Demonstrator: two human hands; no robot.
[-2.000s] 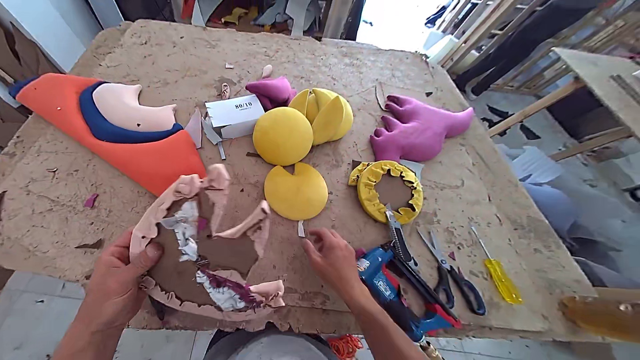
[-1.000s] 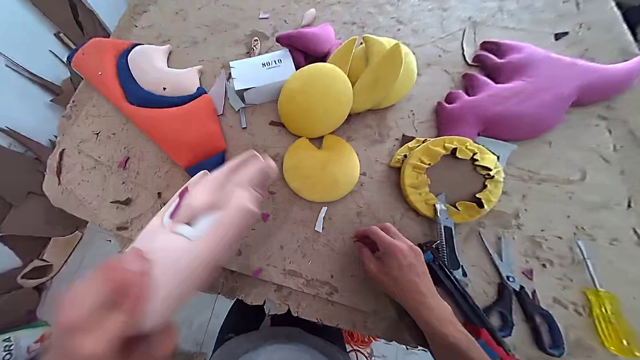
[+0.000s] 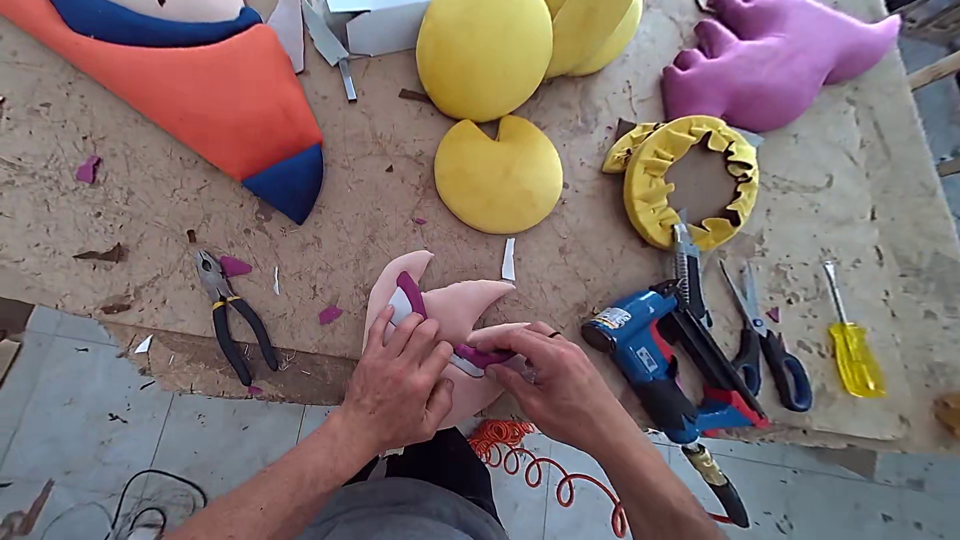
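A pale pink fabric-covered padded piece (image 3: pixel 457 304) with pointed tips lies at the table's near edge, its smooth side up. White and magenta fabric inlays show on it. My left hand (image 3: pixel 401 371) lies flat on the piece, fingertips against the white and magenta inlay (image 3: pixel 409 296). With thumb and fingers, my right hand (image 3: pixel 551 367) pinches the second magenta inlay (image 3: pixel 480 356) at the right side of the piece. Just right of my right hand lies a blue pneumatic stapler (image 3: pixel 641 337). Pliers (image 3: pixel 229 311) with dark handles rest to the left.
Yellow padded discs (image 3: pixel 499 176), an orange and blue padded piece (image 3: pixel 217 97), a purple padded piece (image 3: pixel 765 60) and a yellow gathered-fabric ring (image 3: pixel 645 187) lie farther back. A utility knife (image 3: pixel 688 274), scissors (image 3: pixel 761 341) and a yellow-handled screwdriver (image 3: pixel 855 352) are at right. A coiled orange hose (image 3: pixel 536 465) hangs below.
The pink piece has been turned from its gathered underside to its smooth side and set down at the table edge. My right hand has come onto it. The view has shifted closer.
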